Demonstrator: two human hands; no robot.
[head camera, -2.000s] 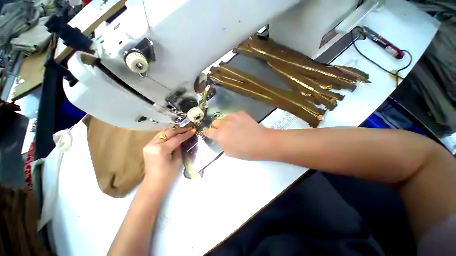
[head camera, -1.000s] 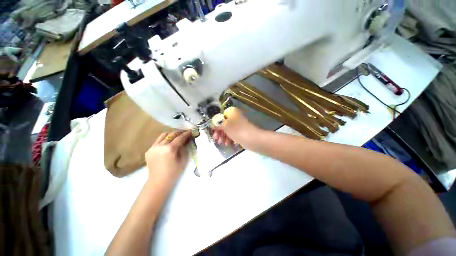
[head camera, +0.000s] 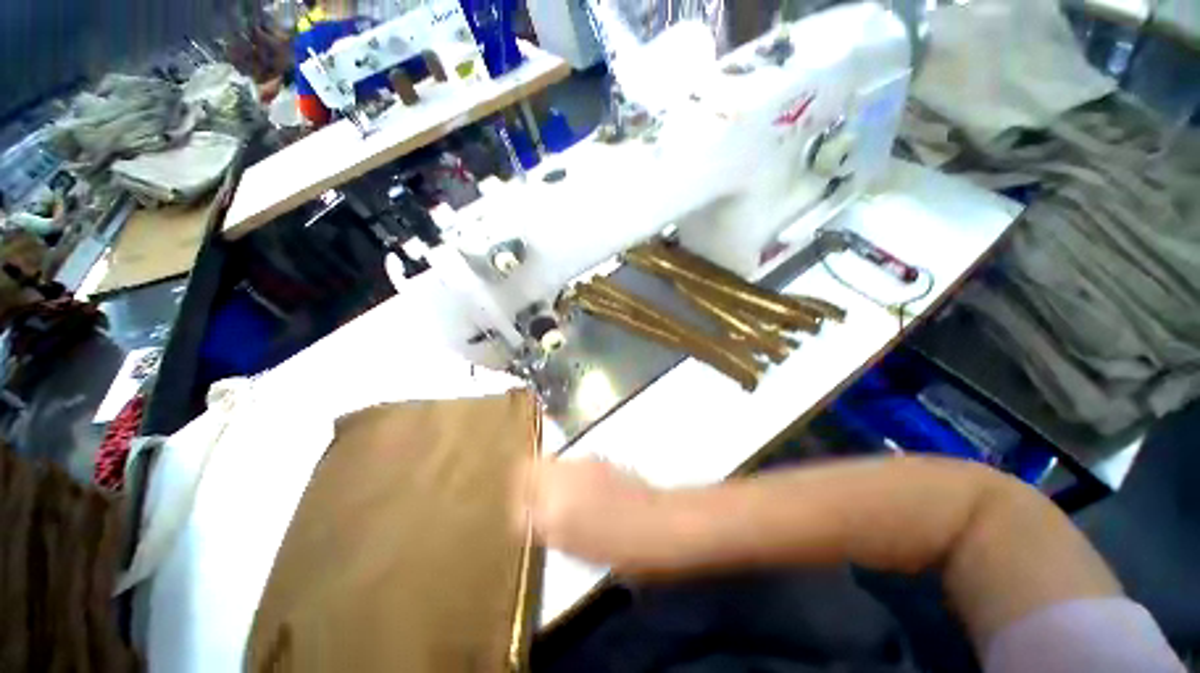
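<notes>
A flat brown fabric panel (head camera: 408, 519) lies on the white table in front of the sewing machine, its lower part cut off by the picture's bottom edge. A zipper with gold teeth (head camera: 526, 579) runs along its right edge. The panel's top right corner is just in front of the presser foot area. My right hand (head camera: 573, 506) is blurred and lies at the zippered edge; its fingers are too unclear to show a grip. My left hand is not in view.
The white sewing machine (head camera: 658, 171) stands behind the panel. Several loose brown-gold zippers (head camera: 711, 309) lie under its arm. Red-black snips (head camera: 882, 260) with a cord lie at right. Grey-olive fabric (head camera: 1053, 263) is piled far right, brown pieces (head camera: 53, 565) far left.
The view has tilted up and back. The brown panel has come from behind the machine head to the front. My right hand has left the needle area for the panel's edge; my left hand has left view.
</notes>
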